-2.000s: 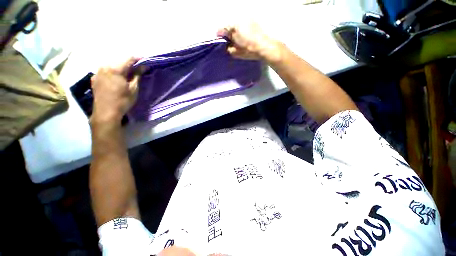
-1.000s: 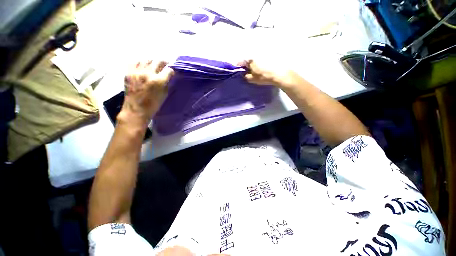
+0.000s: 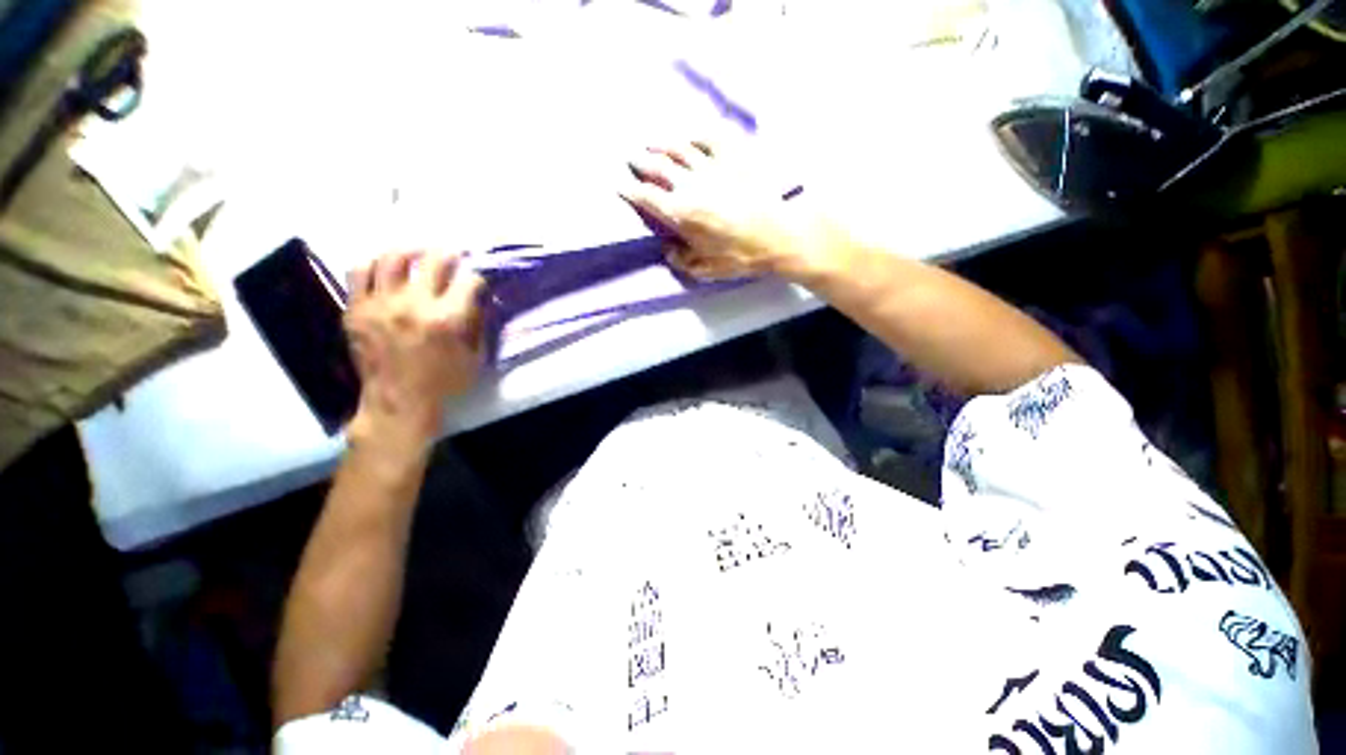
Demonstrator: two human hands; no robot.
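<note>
The purple cut pieces (image 3: 583, 276) lie as a flattened, partly overexposed bundle near the table's front edge, with white showing between purple edges. My left hand (image 3: 416, 328) lies over their left end, back of the hand up; what its fingers hold is hidden. My right hand (image 3: 701, 221) is at their right end, fingers curled over the cloth. A thin dark tool tip (image 3: 793, 193) shows just beyond my right hand; whether the hand holds it cannot be told.
A black smartphone (image 3: 303, 328) lies left of my left hand. A brown bundle (image 3: 104, 280) with dark shears (image 3: 111, 74) is at the left edge. An electric iron (image 3: 1055, 148) stands at right. A purple strip (image 3: 716, 95) and scraps lie on the white table (image 3: 222, 472).
The purple pieces, held up and spread between both hands before, are now lower and flatter on the table. My left hand has turned flatter over them, and more of the smartphone shows.
</note>
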